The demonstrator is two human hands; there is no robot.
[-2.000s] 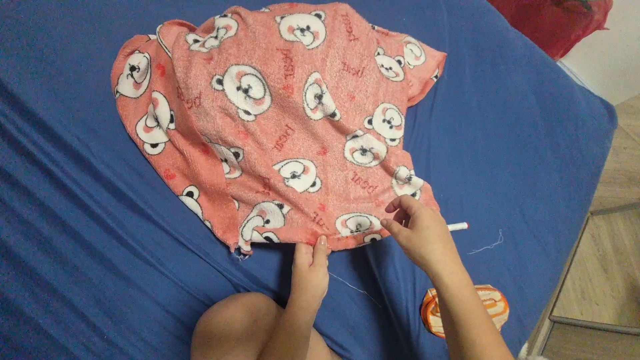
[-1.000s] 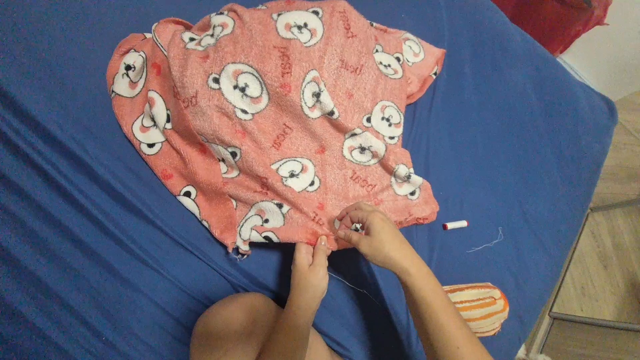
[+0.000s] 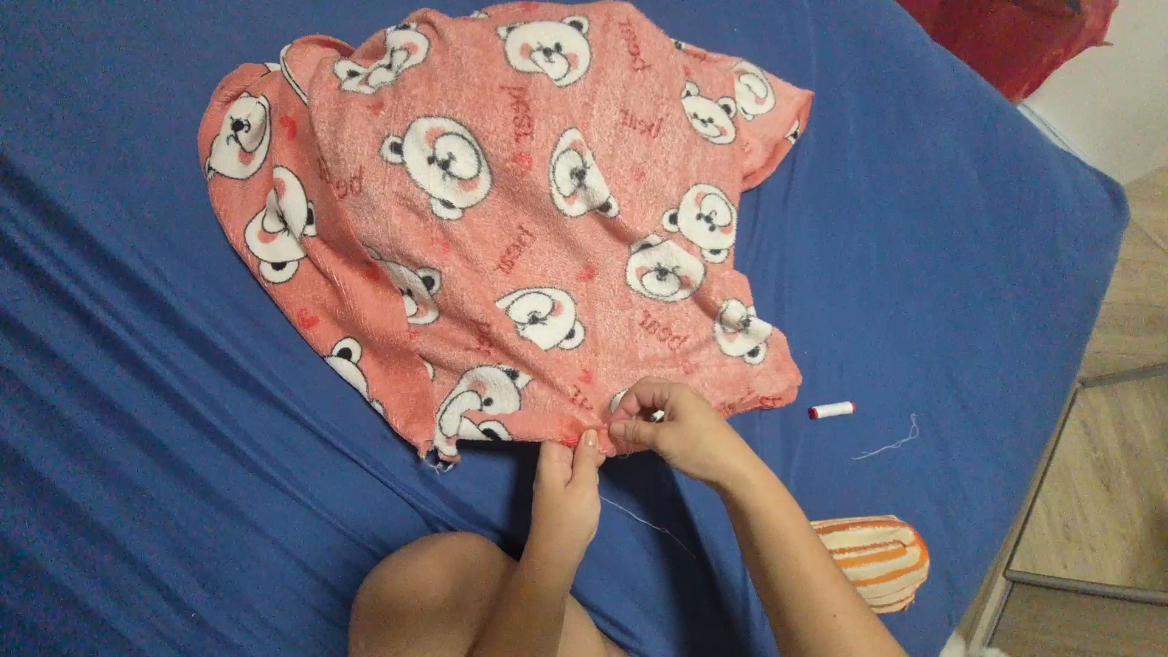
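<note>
A pink fleece cloth [image 3: 474, 246] printed with white bear faces lies spread over a blue sheet. Its near edge is pinched between the thumb and fingers of my left hand [image 3: 566, 484]. Just to the right, my right hand [image 3: 675, 429] has thumb and fingertips together at the same edge; whether a needle is between them is too small to tell. A thin white thread [image 3: 648, 522] trails over the sheet below my hands. To the right of the cloth lies a small spool of white thread [image 3: 832, 411] with red ends.
The blue sheet [image 3: 958, 301] covers the bed. A loose bit of thread [image 3: 894, 443] lies right of the spool. An orange and cream striped cloth item [image 3: 876, 561] is partly behind my right forearm. My bent knee [image 3: 438, 584] is at the bottom, and a red cloth [image 3: 1022, 36] at the top right.
My right hand has moved left along the cloth's edge, closer to my left hand, then slightly back right. My left hand has stayed on the edge. The spool now shows in full.
</note>
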